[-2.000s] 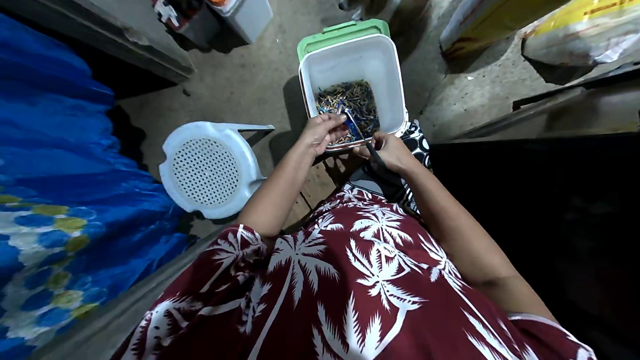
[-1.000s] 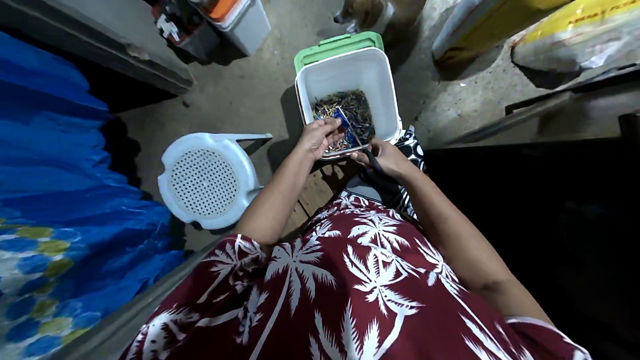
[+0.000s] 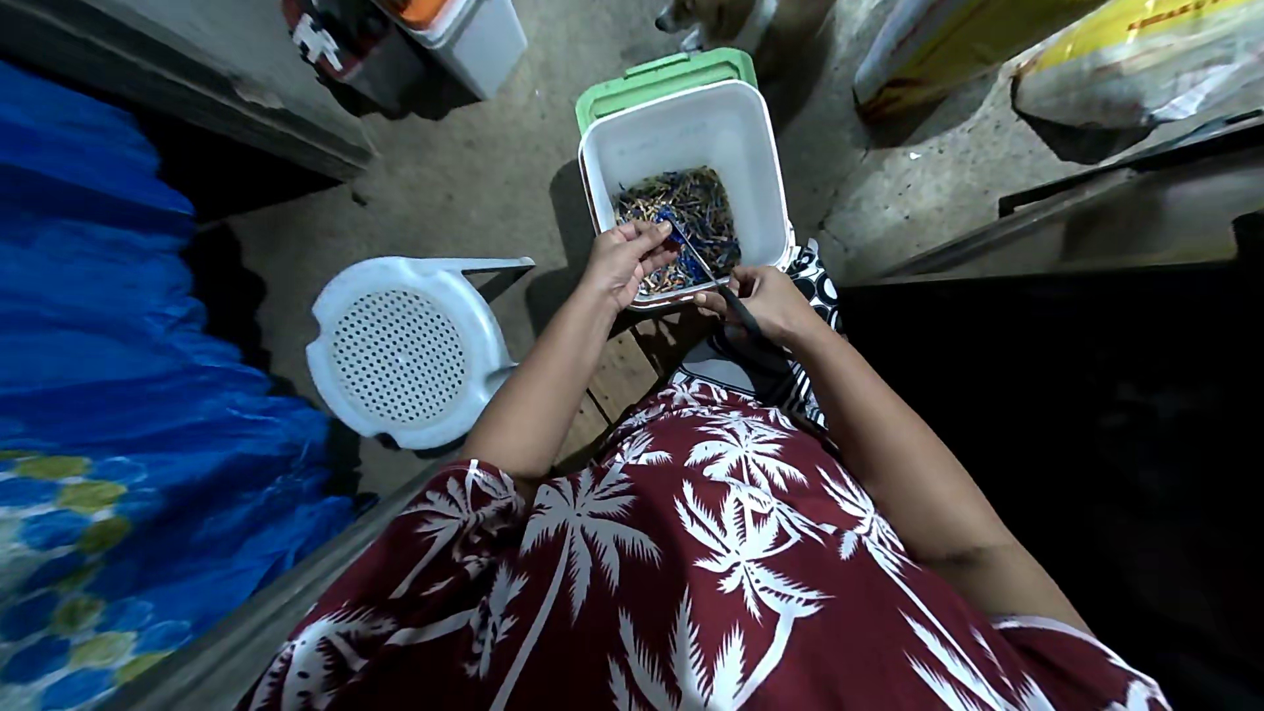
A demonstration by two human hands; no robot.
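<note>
A white plastic bin (image 3: 683, 128) stands before me, its bottom covered with small shredded strips (image 3: 696, 202) in mixed colours. Over its near part, my left hand (image 3: 632, 259) pinches a small blue piece (image 3: 671, 219) whose material I cannot tell. My right hand (image 3: 755, 304) is at the bin's near right rim, closed around the dark handle of scissors (image 3: 703, 265). Their thin metal blades point up and left to the blue piece by my left fingertips. Whether the blades are apart is too small to tell.
A green lid (image 3: 664, 81) lies behind the bin. Left is a pale plastic stool (image 3: 400, 355), with a blue tarp (image 3: 128, 326) beyond it. A dog (image 3: 741, 22), printed sacks (image 3: 1116, 84) and a grey bin (image 3: 481, 49) stand farther back. A dark surface fills the right side.
The blue piece at my left fingers shows less of itself than one second ago. The scissor blades now show plainly, reaching toward it. More of the dog shows than two seconds ago.
</note>
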